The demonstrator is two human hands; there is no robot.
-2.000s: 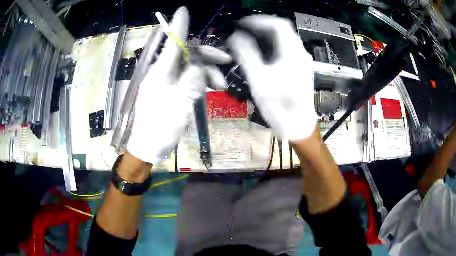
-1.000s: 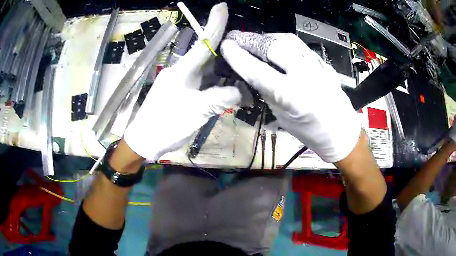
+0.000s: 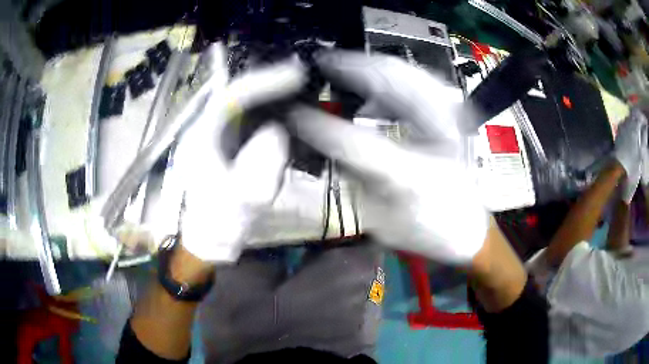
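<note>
My left hand [image 3: 228, 170], in a white glove, is at left of centre and blurred. A dark blocky part [image 3: 249, 121] with a small yellow spot lies in its grip. My right hand [image 3: 413, 163], also gloved, is right of centre, with blurred fingers reaching towards the dark part. Whether they touch it or hold anything cannot be told. A silver profile [image 3: 146, 160] lies slanting beside my left hand. The black screwdriver [image 3: 509, 84] lies to the right of my right hand.
Black plates [image 3: 114, 99] lie at left beside upright silver profiles [image 3: 95, 121]. A light grey feeder box [image 3: 405, 27] stands behind my right hand. A red-blocked sheet [image 3: 502, 139] lies at right. Another person's gloved hand [image 3: 629, 153] is at far right. A red stool [image 3: 427, 306] stands below.
The bench scene has shifted left in the picture. My hands have changed pose and are blurred. The white tube above my left hand no longer shows clearly. The other person's hand is now more in view.
</note>
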